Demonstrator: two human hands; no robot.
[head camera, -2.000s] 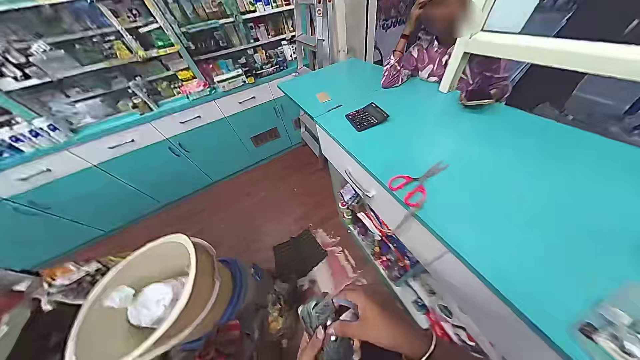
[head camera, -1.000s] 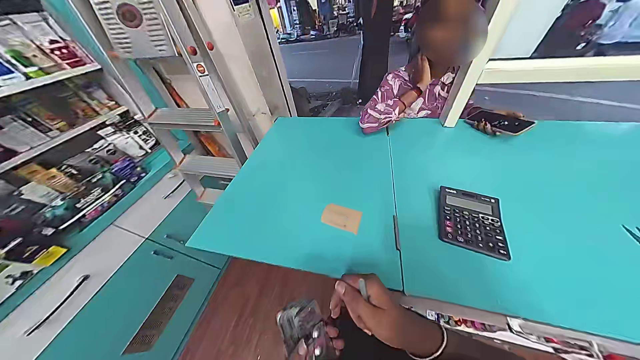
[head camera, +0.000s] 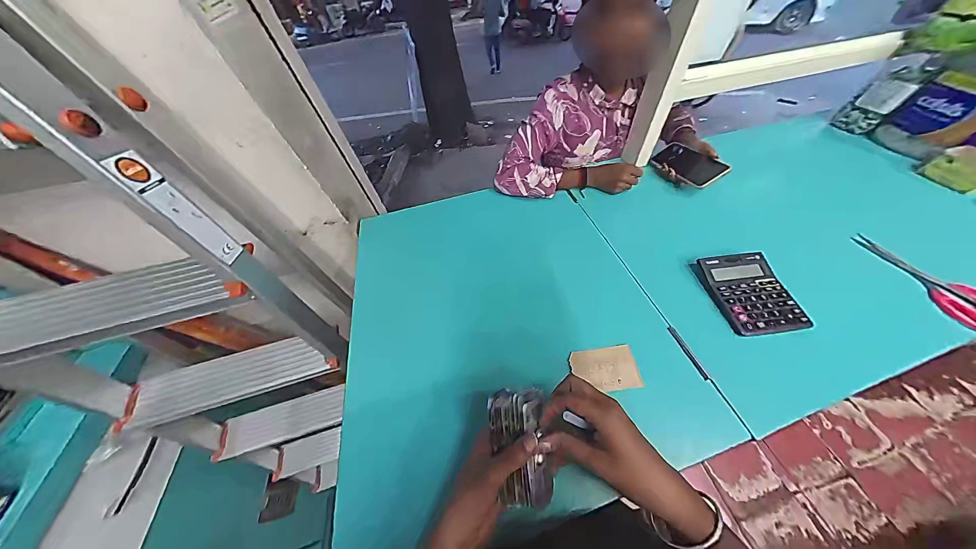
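Note:
My left hand (head camera: 499, 469) is closed around a thick stack of thin, shiny flat packs (head camera: 518, 427), whose exact kind I cannot tell. It is held over the near edge of the turquoise counter (head camera: 442, 305). At the stack's right side is my right hand (head camera: 583, 427), its fingers touching the packs, with a small whitish object (head camera: 576, 419) between them. A bangle circles the right wrist. Just beyond the right hand lies a piece of brown card (head camera: 608, 367) with writing. A black calculator (head camera: 755, 293) rests farther right, and red-handled scissors (head camera: 926, 282) lie at the right edge.
A person in a patterned shirt (head camera: 568, 130) leans on the counter's far side, holding a phone (head camera: 691, 165) beside a cream post (head camera: 667, 84). An aluminium ladder (head camera: 229, 366) stands at the left. Plastic packages (head camera: 926, 114) sit far right. Red tiled floor (head camera: 846, 465) shows lower right.
Both hands with the stack have come from below the counter's edge to over its near part. The other person's hand has gone from the face down to the counter. The view has swung considerably.

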